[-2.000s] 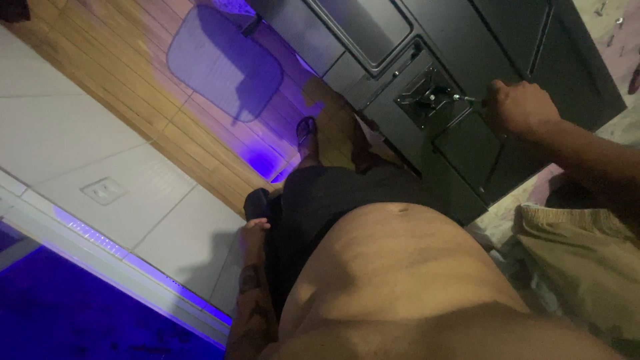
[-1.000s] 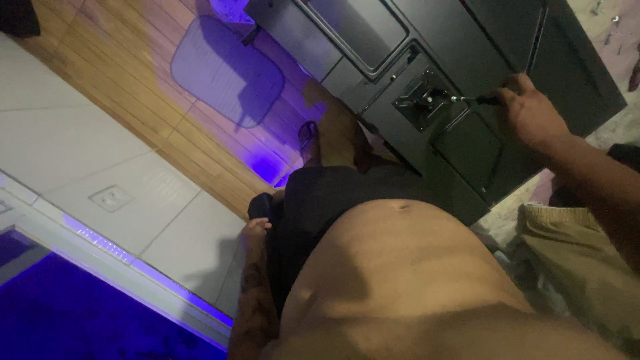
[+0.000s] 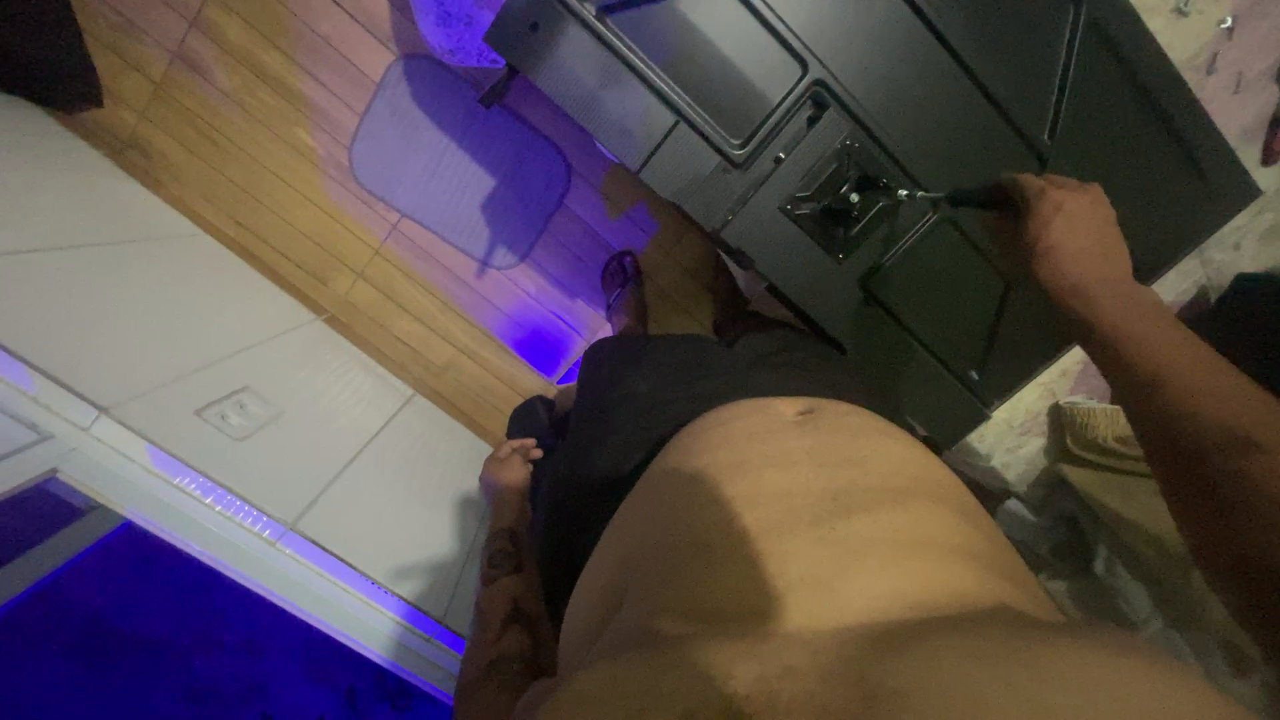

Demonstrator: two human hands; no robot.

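Note:
My right hand (image 3: 1075,235) is closed around the dark handle of a screwdriver (image 3: 975,197). The tool's shaft points left to a bright metal fitting beside a square black mounting bracket (image 3: 845,200). That bracket lies on the back of a large black panel (image 3: 1010,290), which looks like a television's rear cover. My left hand (image 3: 512,466) hangs low near my dark shorts, its fingers partly curled; whether it holds anything is not clear.
A grey mat (image 3: 460,160) lies on the wood-look floor. At the left is a pale tiled wall with an outlet (image 3: 240,413). Tan cloth (image 3: 1110,470) lies below my right arm. Small metal parts (image 3: 1225,25) rest on the mottled surface at the upper right.
My right hand has moved slightly right and down since the earliest frame, still gripping the screwdriver. The left hand stays low by the shorts.

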